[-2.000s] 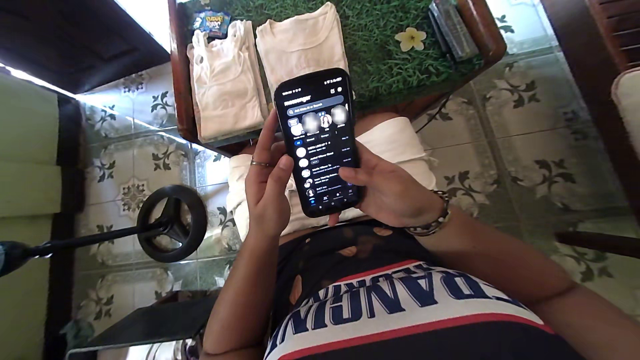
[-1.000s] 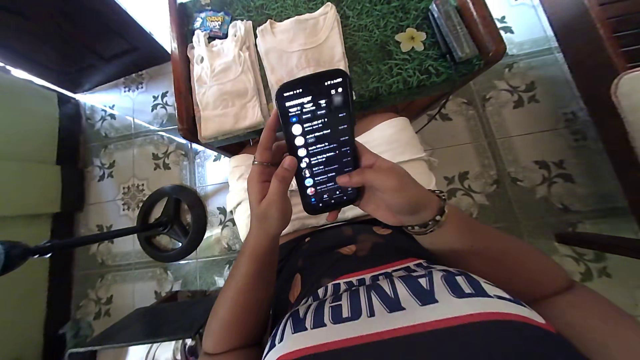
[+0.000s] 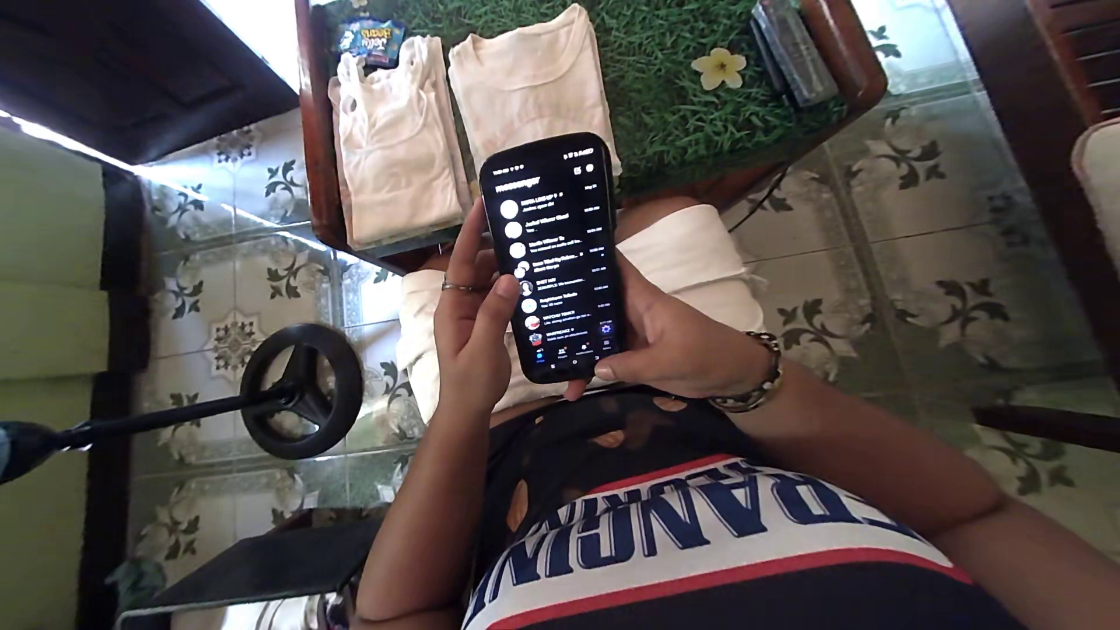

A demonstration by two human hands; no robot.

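A black smartphone [image 3: 560,262] is held upright over my lap, its lit screen showing a dark list with small round pictures. My left hand [image 3: 477,328], with a ring on one finger, grips its left edge, the thumb along the side. My right hand [image 3: 682,337] holds the lower right edge, thumb at the bottom corner of the screen; a beaded bracelet [image 3: 759,372] is around that wrist. Beneath the phone, white cloth [image 3: 700,262] lies across my lap. Beyond it are a folded white sleeveless top [image 3: 398,157] and a folded white shirt [image 3: 534,83].
The wooden-edged table [image 3: 319,166] has a green grass-like mat [image 3: 665,122], a yellow-white flower [image 3: 719,68], a blue packet [image 3: 372,42] and a plastic-looking case [image 3: 794,57]. A black round stand base [image 3: 302,391] on a pole is at left. A chair part [image 3: 1050,427] is at right.
The list on the phone screen has scrolled; the row of round pictures seen at its top two seconds ago is gone. My right thumb has moved down to the phone's bottom corner.
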